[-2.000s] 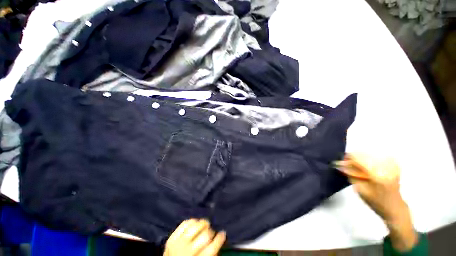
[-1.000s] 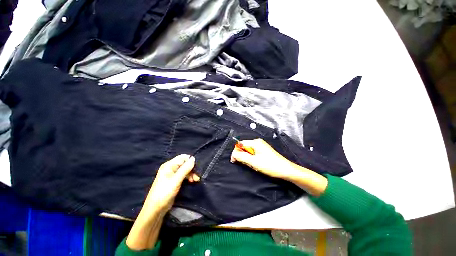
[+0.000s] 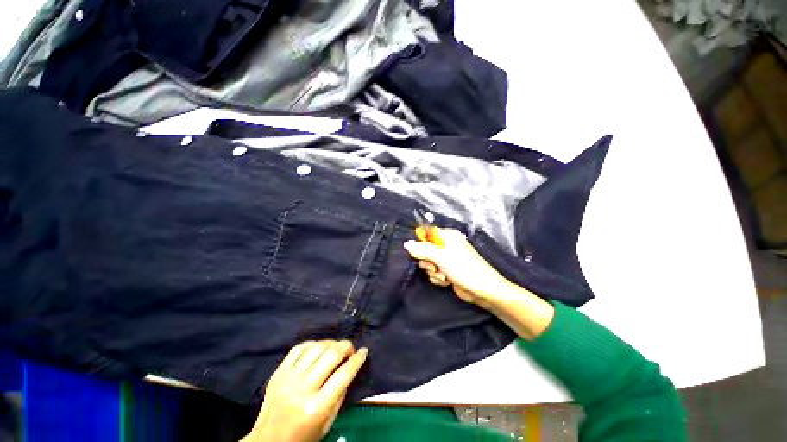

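Observation:
A dark denim shirt (image 3: 173, 233) lies across the table, its placket with pale round buttons (image 3: 368, 192) along the upper edge. The collar (image 3: 561, 207) points right and pale grey inside cloth (image 3: 457, 179) shows. A stitched chest pocket (image 3: 324, 255) lies between my hands. My right hand (image 3: 444, 263) holds small orange thread snips (image 3: 427, 233), blades near a button above the pocket opening. My left hand (image 3: 311, 384) lies on the cloth below the pocket, fingers together; whether it pinches the cloth cannot be told.
More dark and grey garments (image 3: 319, 60) are heaped on the far side of the white table (image 3: 664, 259). A blue bin (image 3: 73, 401) is below the near left edge. Pale grey cloth (image 3: 720, 17) lies beyond the table at the upper right.
My left hand has moved from the pocket's edge down to the cloth below it. The pocket opening now lies flatter. My right hand with the snips has moved slightly up and right.

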